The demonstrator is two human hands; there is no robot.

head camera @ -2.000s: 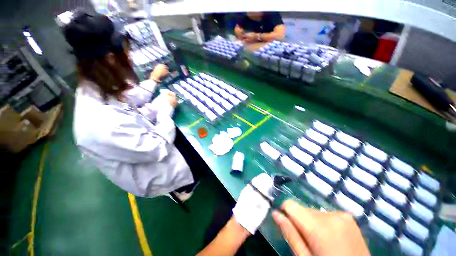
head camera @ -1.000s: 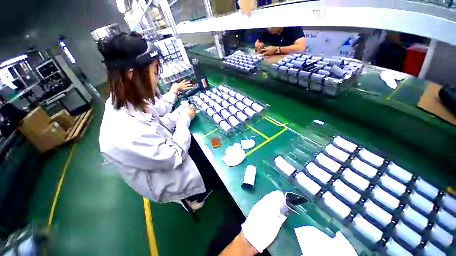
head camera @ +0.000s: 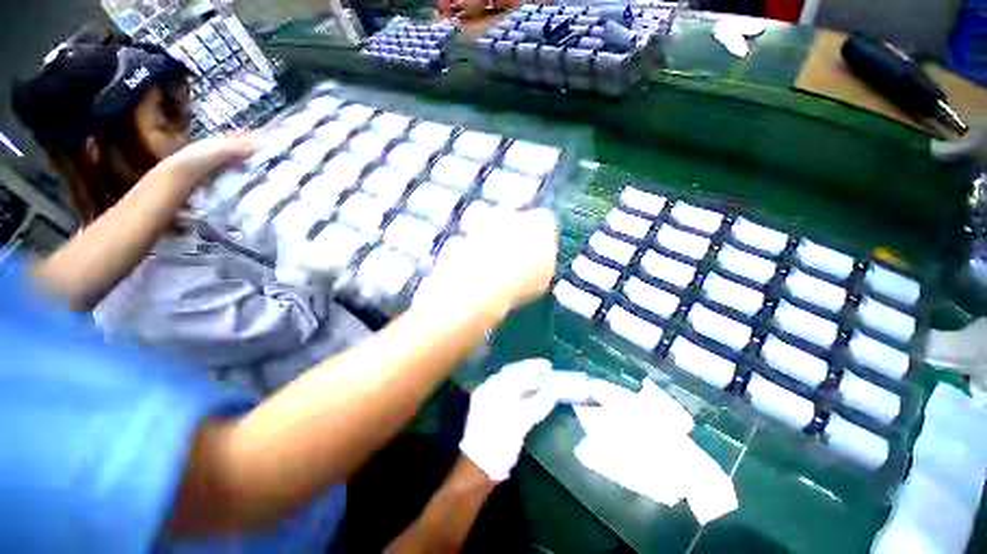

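Note:
My left hand (head camera: 507,420), in a white glove, is at the bench's front edge. Its fingers close on a small pale piece (head camera: 574,387), probably a housing; blur hides its detail. The piece lies against crumpled white wipes (head camera: 649,449) on the green bench. My right hand is not in view. A clear tray (head camera: 739,379) with rows of white housings stands right of the wipes.
Another person's arms (head camera: 346,417), in blue sleeves, hold a second tray of housings (head camera: 406,200) above the bench at left. A seated co-worker (head camera: 216,292) is behind. A black tool (head camera: 893,78) lies on brown board. Pale sheets (head camera: 939,476) lie far right.
The blue-sleeved arms and their raised tray have come in from the left, hiding the loose housing. The view has shifted. The wipes show more fully beside my left hand.

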